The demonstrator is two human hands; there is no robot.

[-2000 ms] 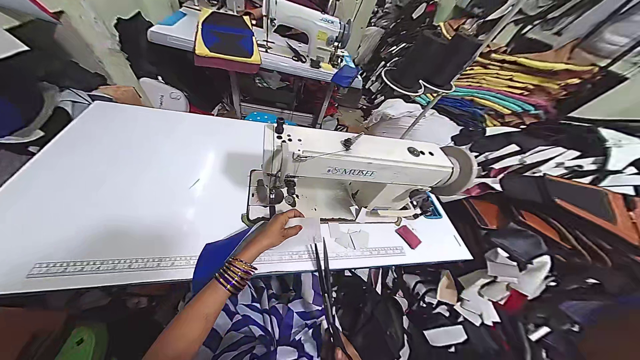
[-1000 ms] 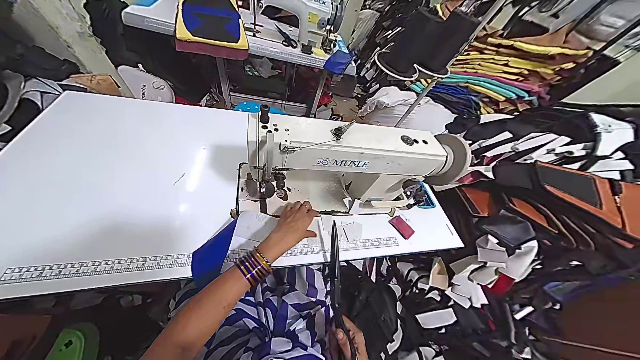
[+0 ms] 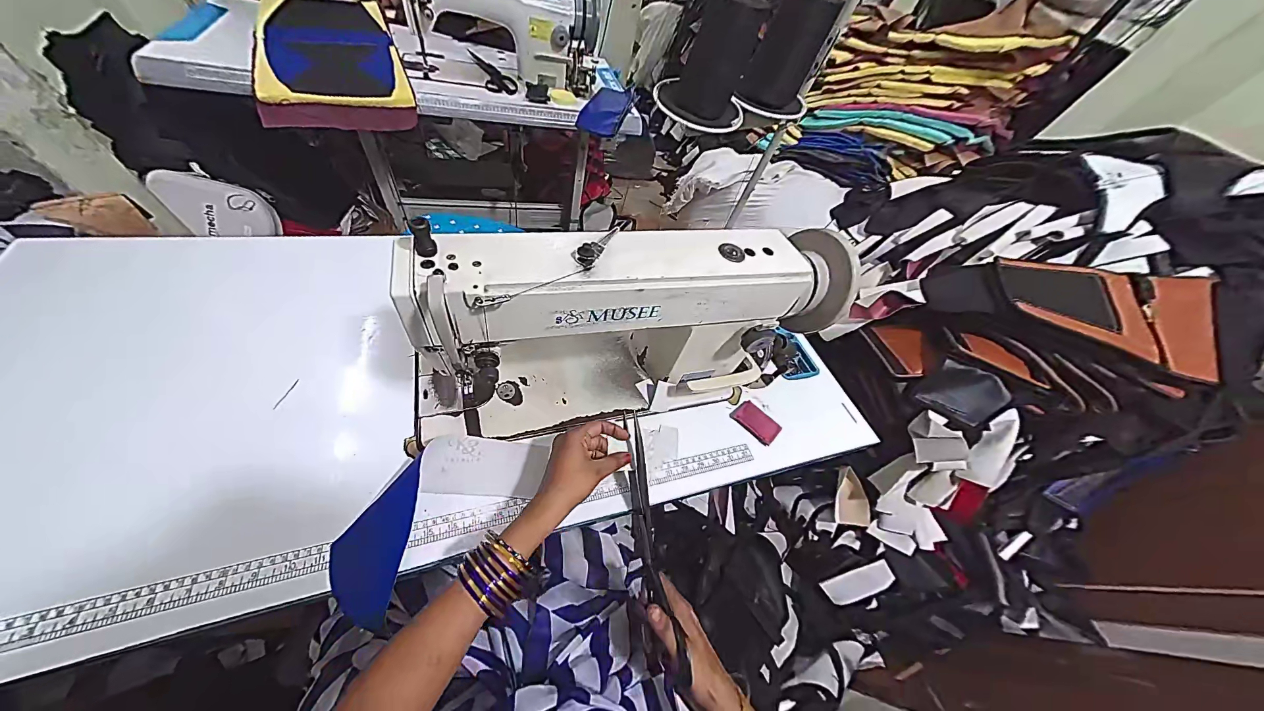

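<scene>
My left hand (image 3: 583, 462), with bangles at the wrist, is at the right end of a white sheet (image 3: 484, 466) on the table's front edge; thumb and forefinger are bent towards each other, and I cannot tell what lies between them. My right hand (image 3: 686, 647) holds long dark scissors (image 3: 644, 523), blades pointing away from me beside the left fingertips. A blue piece of material (image 3: 373, 543) hangs over the edge at the left. Small pale pieces (image 3: 667, 444) lie right of the blades, near a dark red piece (image 3: 756, 422). Behind stands a Musee sewing machine (image 3: 612, 286).
A measuring scale (image 3: 197, 591) runs along the front of the white table (image 3: 178, 395). A second sewing machine (image 3: 533, 35) stands behind, with scissors (image 3: 491, 74) beside it. Black thread cones (image 3: 711, 69) rise at the back. Heaped scraps (image 3: 928, 474) and orange-black pieces (image 3: 1076, 306) crowd the right.
The left hand has moved right along the white sheet, up to the scissor blades. The right hand still holds the scissors. The view has shifted somewhat.
</scene>
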